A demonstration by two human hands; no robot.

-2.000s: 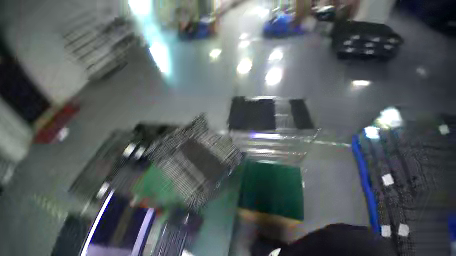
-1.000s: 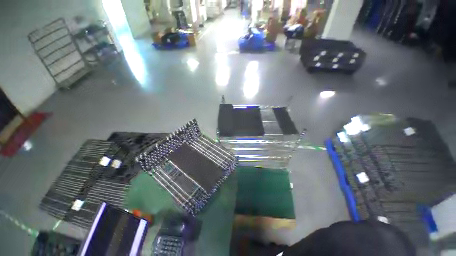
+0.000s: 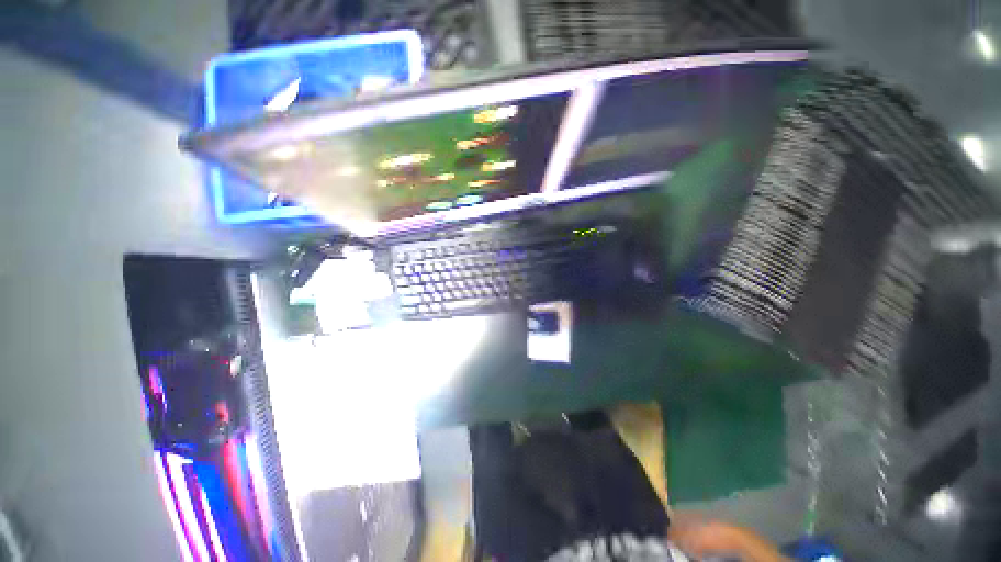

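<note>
The frame is blurred. A wide monitor [image 3: 439, 159] shows a green board close-up with yellow and red marks. A black keyboard [image 3: 461, 272] lies below it on the green desk. A small white card [image 3: 550, 346] with a dark item [image 3: 542, 319] on it lies in front of the keyboard. A bare skin-coloured arm or hand, my right hand side [image 3: 724, 538], shows at the bottom edge with a blue patch beside it; its fingers cannot be made out. My left hand is not in view.
A machine's dark window [image 3: 209, 406] glows pink and blue at left, beside bright white papers [image 3: 340, 417]. Crumpled white cloth [image 3: 346, 288] lies left of the keyboard. A blue bin [image 3: 313, 55] stands behind the monitor. Stacked boards in a rack [image 3: 823, 242] stand at right.
The view has swung from the open floor and racks to the desk, monitor and machine. The arm at the bottom edge has come into view.
</note>
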